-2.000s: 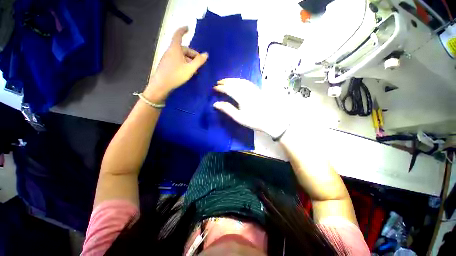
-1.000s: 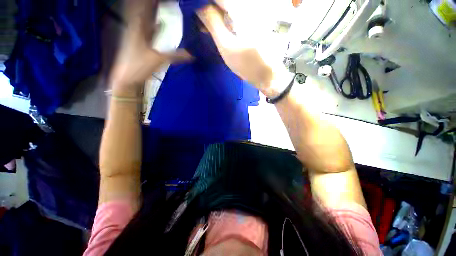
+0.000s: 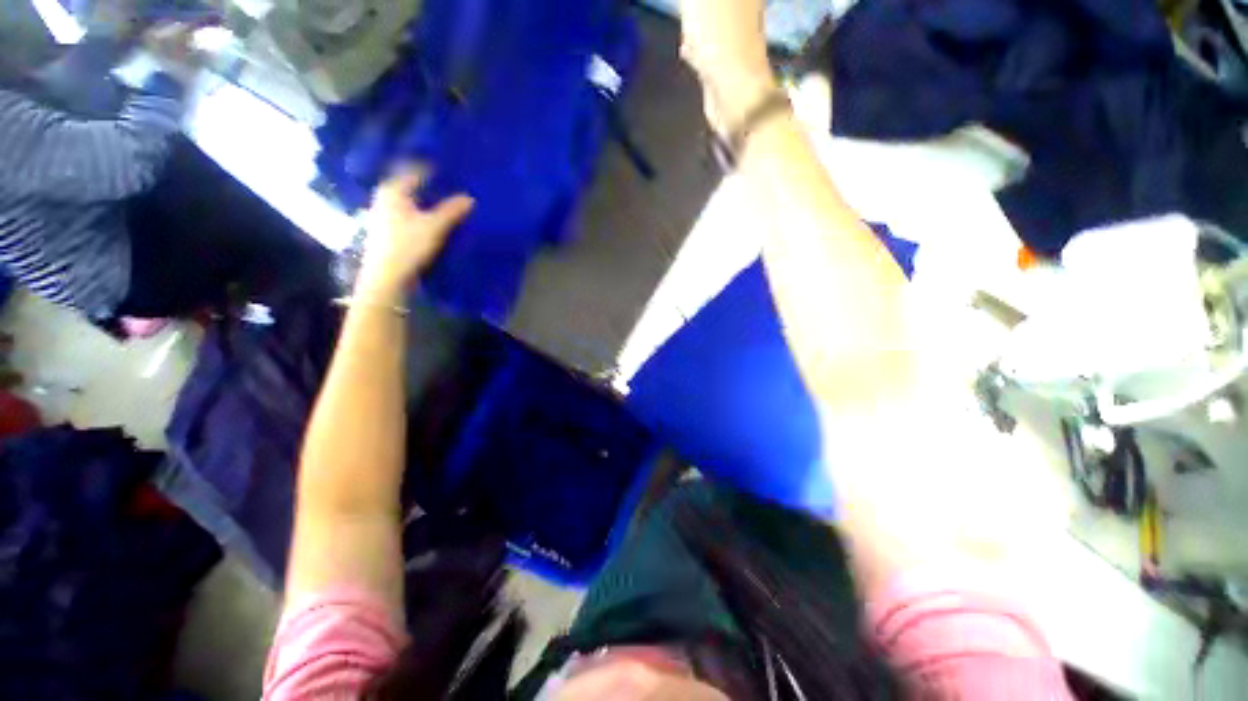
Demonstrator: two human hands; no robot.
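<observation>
A large royal blue heap of cloth (image 3: 513, 130) lies on the grey side surface at upper left. My left hand (image 3: 408, 230) is at its lower left edge, thumb spread from the blurred fingers, holding nothing that I can make out. My right hand (image 3: 725, 62) reaches to the top edge of the picture; its fingers are cut off or blurred, so its hold is unclear. A blue panel (image 3: 725, 370) lies on the white table, partly under my right forearm. Darker blue cloth (image 3: 548, 452) hangs at the table's near left edge.
The off-white sewing machine (image 3: 1136, 295) stands at right, with black scissors (image 3: 1122, 473) and a yellow tool (image 3: 1150, 527) near it. Dark cloth (image 3: 1027, 96) is piled at upper right. Another person's striped sleeve (image 3: 69, 178) shows at far left, with dark cloth (image 3: 96, 548) below.
The view has swung left, so the machine sits farther right. My left hand has moved to the blue heap. My right hand has moved off the panel to the top edge.
</observation>
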